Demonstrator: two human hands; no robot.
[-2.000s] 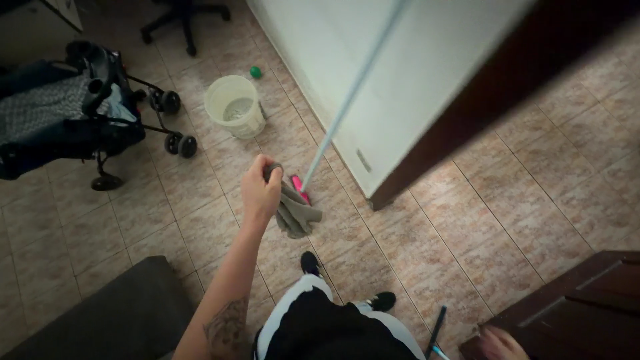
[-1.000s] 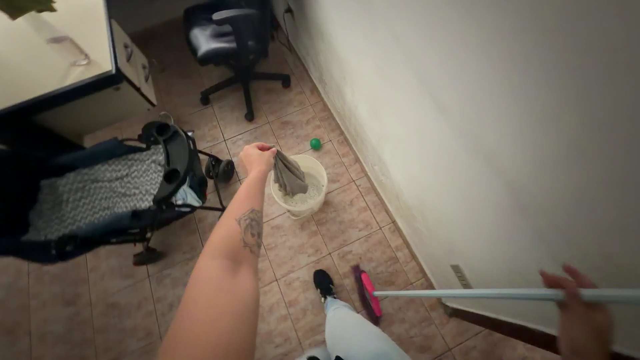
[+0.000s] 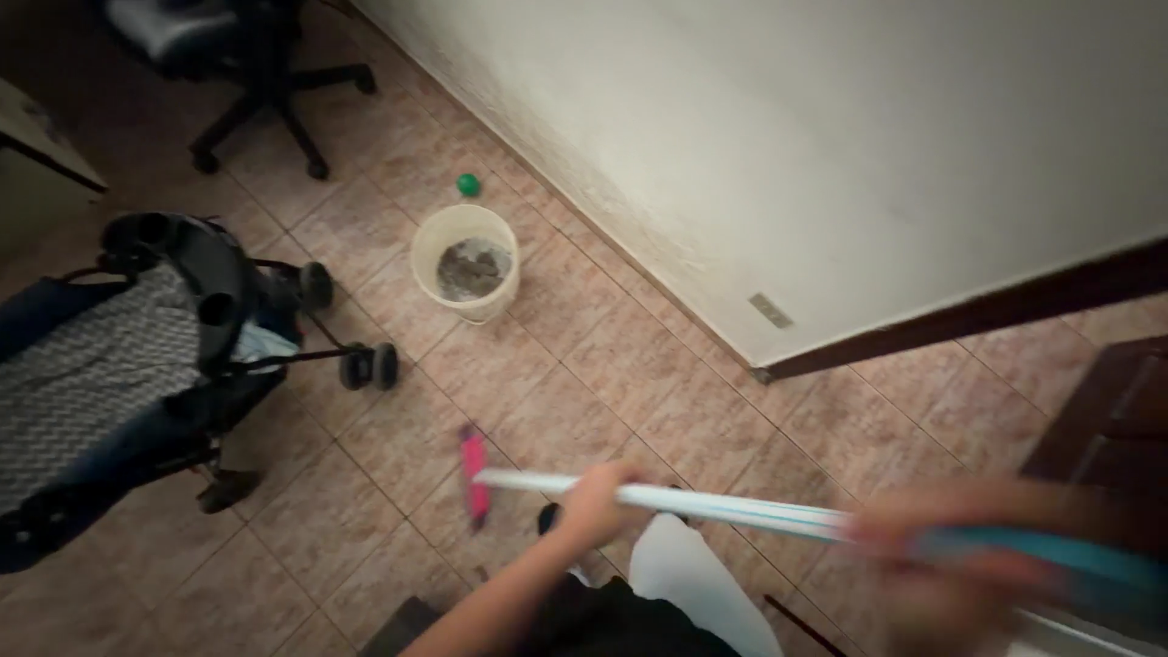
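Both hands grip a long white and light-blue pole that runs across the lower part of the view. My left hand (image 3: pixel 598 511) is closed around it near its pink head. My right hand (image 3: pixel 958 547), blurred, holds it farther up toward the right edge. The pink floor squeegee or broom head (image 3: pixel 474 476) at the pole's end is over the tiled floor, left of my feet; whether it touches the tiles I cannot tell. A pale plastic bucket (image 3: pixel 424 260) stands beyond it, with a grey cloth (image 3: pixel 474 270) down inside.
A stroller (image 3: pixel 219 310) stands at the left, and a wheeled office chair (image 3: pixel 265 82) at the upper left. A small green ball (image 3: pixel 468 185) lies behind the bucket. The white wall (image 3: pixel 730 164) ends at a corner on the right, near a dark wooden door (image 3: pixel 1109 420).
The grey cloth, held by my left hand over the bucket a second ago, is now inside it. My left hand has moved onto the pole, and the pink head has shifted left.
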